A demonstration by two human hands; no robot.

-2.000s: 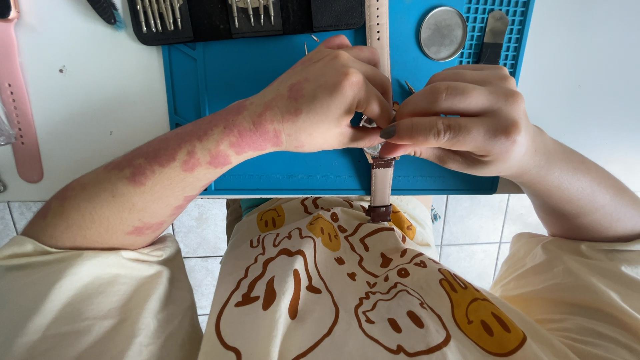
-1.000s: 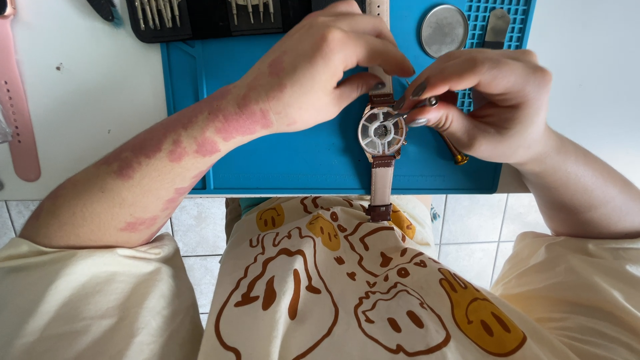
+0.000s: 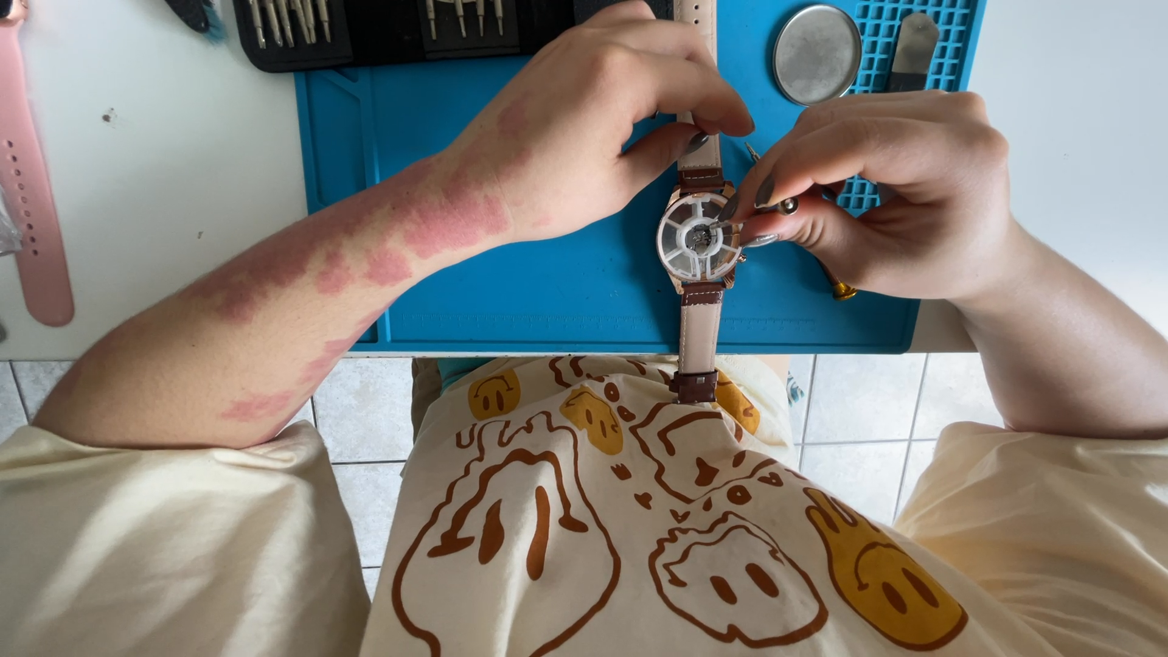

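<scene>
A wristwatch with its movement side showing lies on a blue silicone work mat, and a white spoked ring sits inside its rose-gold case. Its brown and beige leather strap runs up and down, the lower end passing over the mat's edge. My left hand hovers over the upper strap, thumb and fingers apart, with nothing seen in it. At the right of the case, my right hand pinches a small metal tool, whose tip points toward the watch; its exact kind is partly hidden by the fingers.
A round metal case back and a flat metal blade tool lie at the mat's upper right. A gold-coloured tool end shows below my right hand. A black case of screwdriver bits borders the top; a pink watch band lies left.
Both hands were closed together over the watch two seconds ago. They have since parted, uncovering the watch's inside. My right fingers have moved closer to the case since one second ago.
</scene>
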